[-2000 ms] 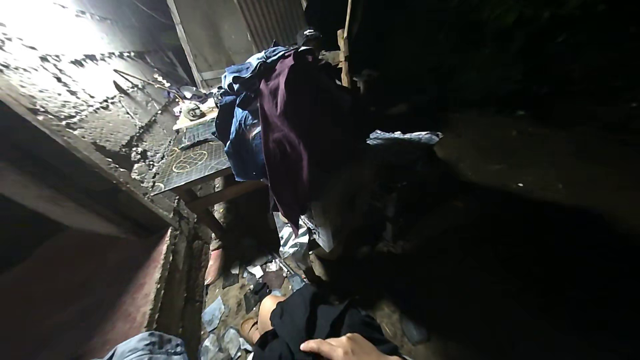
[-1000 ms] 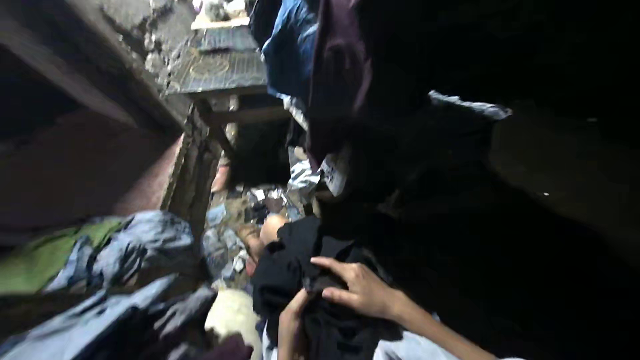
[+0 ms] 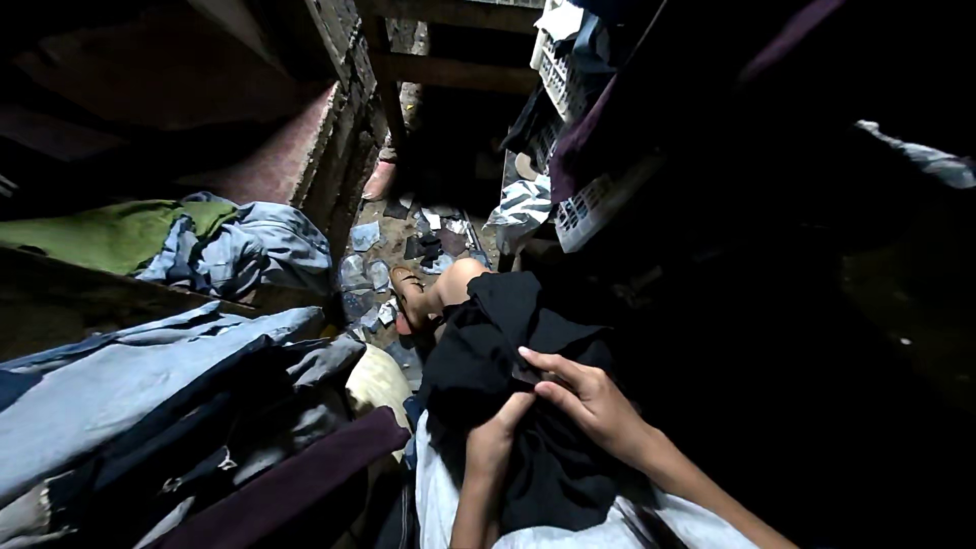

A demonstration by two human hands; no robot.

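Note:
A black cloth garment (image 3: 488,358) lies bunched over my lap, on top of white fabric (image 3: 438,488). My left hand (image 3: 496,431) grips a fold of it from below, its fingers mostly hidden by the cloth. My right hand (image 3: 583,393) comes in from the right and pinches the same fold, thumb and fingertips close to my left thumb. A small dark piece (image 3: 526,374) shows between the hands; what it is I cannot tell. My bare knee and a sandalled foot (image 3: 409,293) show beyond the garment.
Piled denim clothes (image 3: 137,358) and a dark purple cloth (image 3: 305,480) lie at left, near a green cloth (image 3: 99,232). Cloth scraps (image 3: 366,236) litter the ground ahead. White plastic crates (image 3: 583,213) and a wooden frame (image 3: 457,72) stand beyond. The right side is very dark.
My left hand, out of sight two seconds ago, is now on the black garment beside my right hand. The view has tilted down toward my lap.

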